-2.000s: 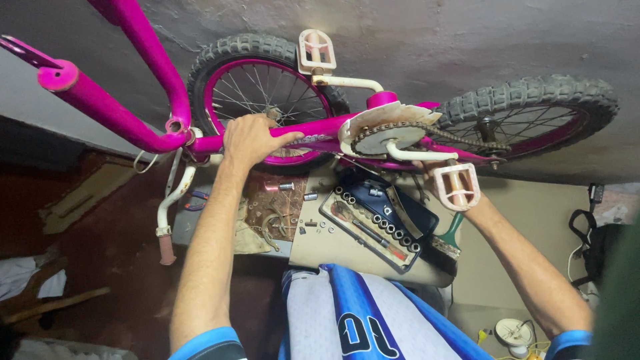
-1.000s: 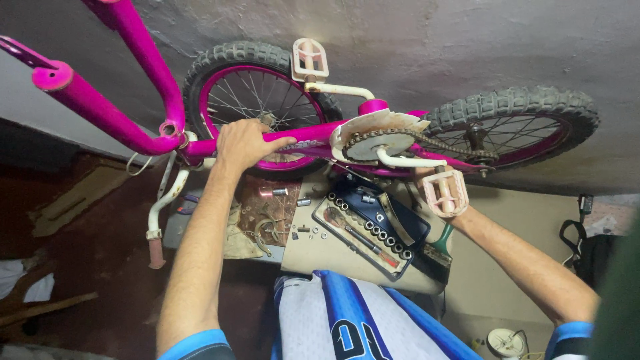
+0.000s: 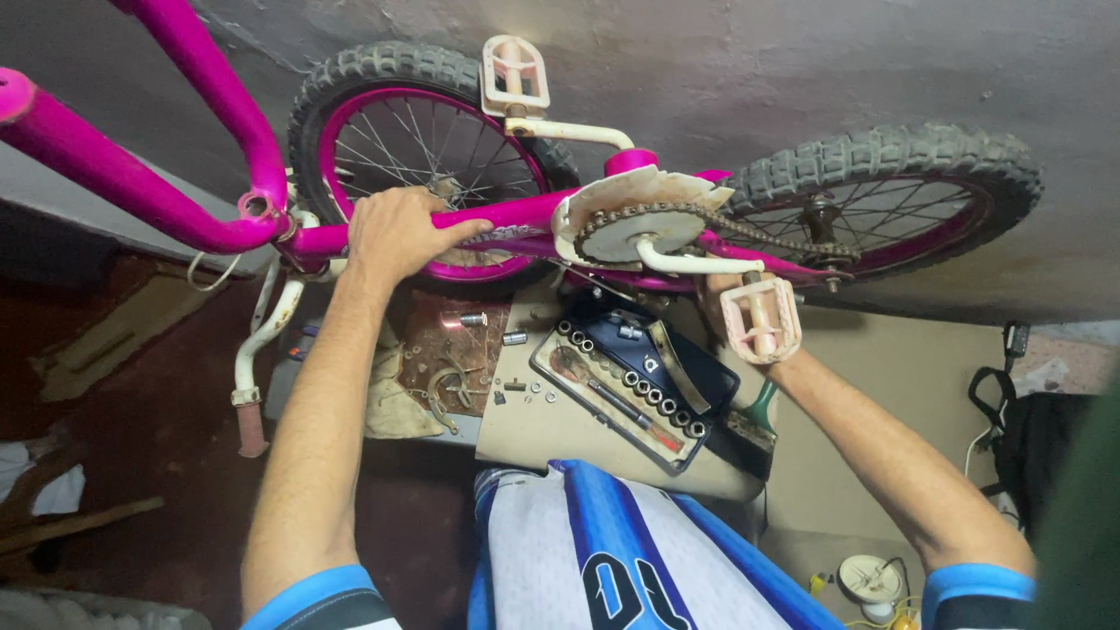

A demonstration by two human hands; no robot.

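A magenta child's bicycle (image 3: 516, 213) stands across the view, its two knobby-tyred wheels near the wall. My left hand (image 3: 398, 229) is wrapped over the frame tube, thumb along it, between the head of the frame and the chainring. Behind the near pedal (image 3: 761, 321), my right hand (image 3: 724, 302) is at the lower frame tube by the rear wheel (image 3: 884, 206); its fingers are mostly hidden, so its grip is unclear. The chain (image 3: 744, 222) runs from the chainring (image 3: 643, 234) to the rear hub. A torn white chain guard (image 3: 573, 213) surrounds part of the chainring.
Below the bicycle lie an open socket set (image 3: 534, 363) with a ratchet, a green-handled brush (image 3: 763, 407), loose nuts and sockets, and a cloth (image 3: 389, 402). White and pink handlebars (image 3: 278, 319) hang at the left. A black bag (image 3: 1041, 446) lies at the right, the wall behind.
The view has moved a little closer to the bicycle. My left hand stays on the frame tube, and my right hand remains behind the near pedal.
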